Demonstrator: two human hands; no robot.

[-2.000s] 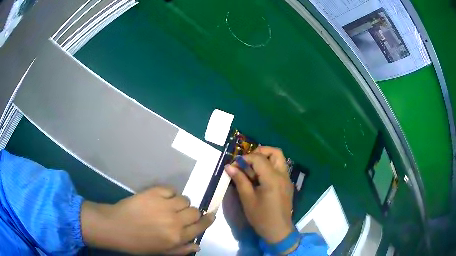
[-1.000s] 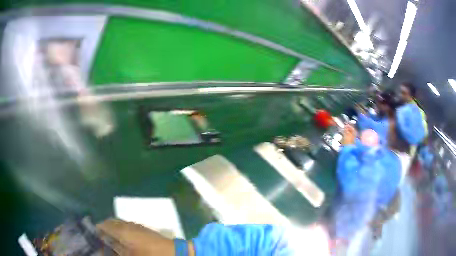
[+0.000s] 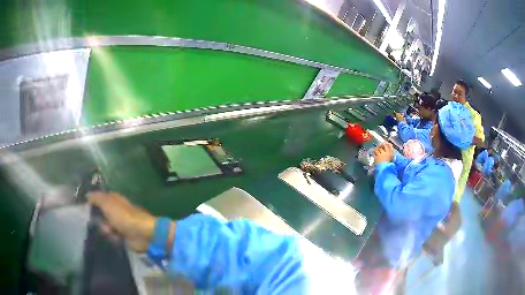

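Observation:
My right hand (image 3: 124,220), blurred, with a blue wristband, is at the lower left. Its fingers hold the right edge of a tablet assembly (image 3: 60,239), which has a pale panel and a dark frame and is cut off by the bottom of the picture. The fingertips and any tool in them are too blurred to make out. My left hand is not in view. A second tablet assembly (image 3: 191,161) lies on the green bench beyond, with its pale panel up and its electronics strip to the right.
Silvery-beige sheets (image 3: 244,206) lie partly under my right sleeve. A long pale strip (image 3: 325,200) and a tangled pile of small parts (image 3: 323,165) lie further right. A red object (image 3: 358,133) is beyond. A person in blue (image 3: 411,190) works along the bench.
The view has swung from the work to the right along the bench. The left hand has left the picture. The tablet by my right hand now shows its pale panel.

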